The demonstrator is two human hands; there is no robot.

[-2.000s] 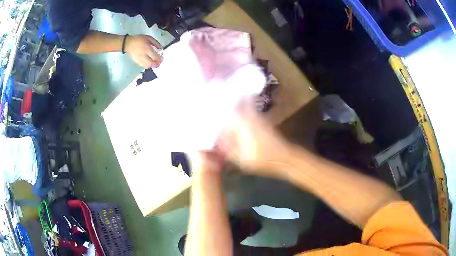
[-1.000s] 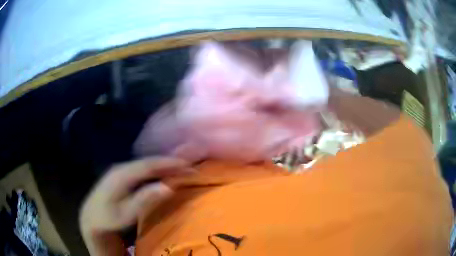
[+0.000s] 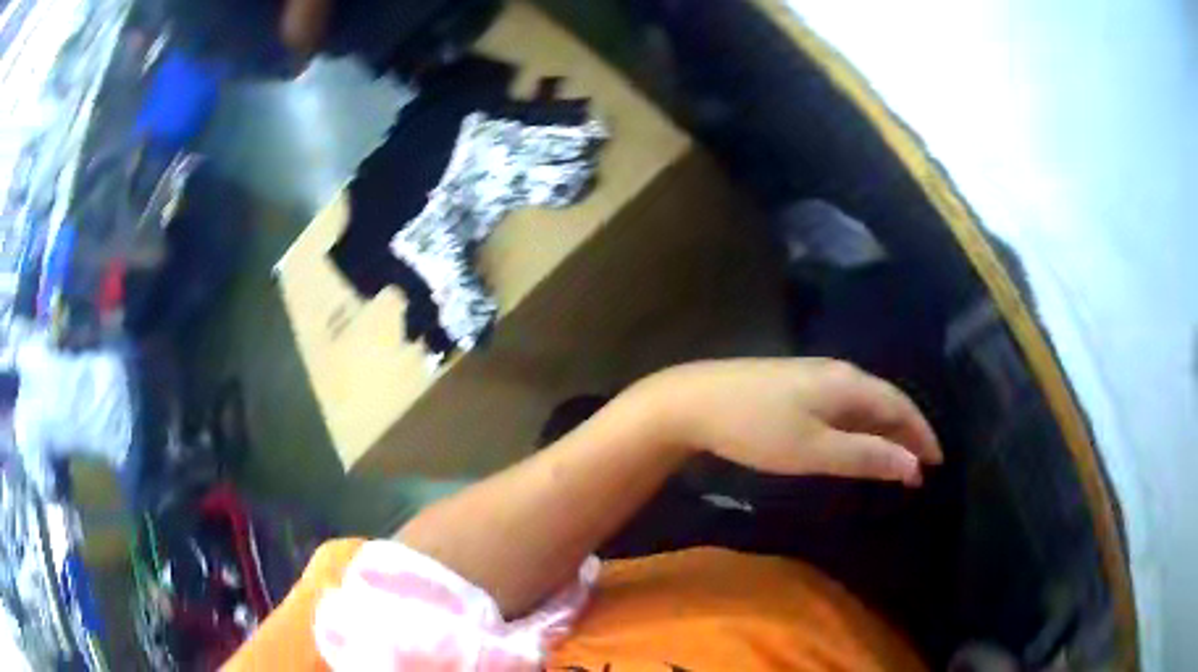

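Note:
My left hand (image 3: 801, 423) reaches across from the lower left, over the dark area beside the carton. It is empty, its fingers a little apart. A pale pink satin garment (image 3: 414, 614) is bunched around my left arm near the elbow, at the bottom edge, against my orange shirt. My right hand is not in view. A small pinkish patch at the bottom right edge is too unclear to name. A dark, jagged-edged cloth (image 3: 405, 177) lies on a brown carton (image 3: 552, 269), with a black-and-white patterned cloth (image 3: 493, 184) on top of it.
A white tabletop (image 3: 1051, 158) with a yellow-brown edge curves down the right side. Part of another person's hand (image 3: 304, 20) shows at the top left. Blurred blue, white and red items stand at the left. A greyish piece (image 3: 834, 234) lies between carton and table.
The view has swung from the table edge back to the carton. The pink garment, earlier spread in front of my shirt, is now around my left arm. The patterned cloth on the carton is now uncovered.

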